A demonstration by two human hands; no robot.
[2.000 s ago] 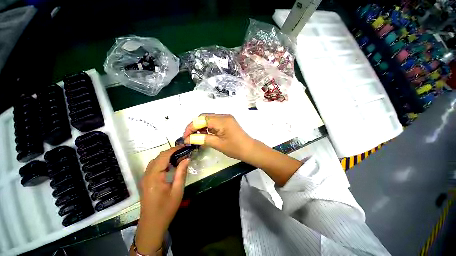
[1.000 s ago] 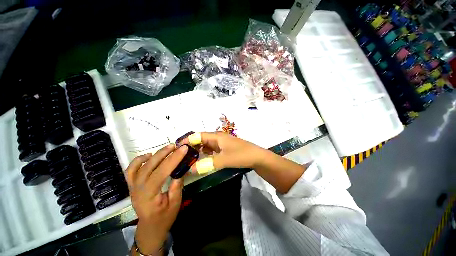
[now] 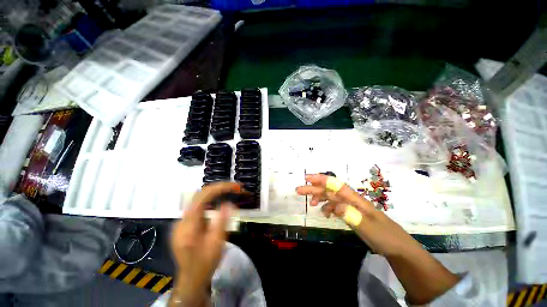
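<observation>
My left hand (image 3: 201,237), blurred, is over the front of the white blister tray (image 3: 150,159), with a glossy black housing (image 3: 231,196) in its fingers. An orange spot shows on the housing. Rows of black housings (image 3: 249,114) stand in the tray's right part. My right hand (image 3: 342,201), with yellow finger cots, is over the white work sheet (image 3: 288,162), its fingers apart and empty. A small dark piece (image 3: 328,173) shows just behind its fingers. Copper-coloured and silver parts (image 3: 376,189) lie in a loose pile right of that hand.
Open bag of small black parts (image 3: 312,93), bag of silver-grey parts (image 3: 384,108) and bag of copper-coloured parts (image 3: 459,117) lie along the back. A second white tray (image 3: 531,180) is at right. Spare trays (image 3: 141,57) are upper left. A neighbour's sleeve (image 3: 36,252) shows at far left.
The view has turned left. My hands have parted: the left has carried the black housing to the tray, and the right has let go and opened over the sheet.
</observation>
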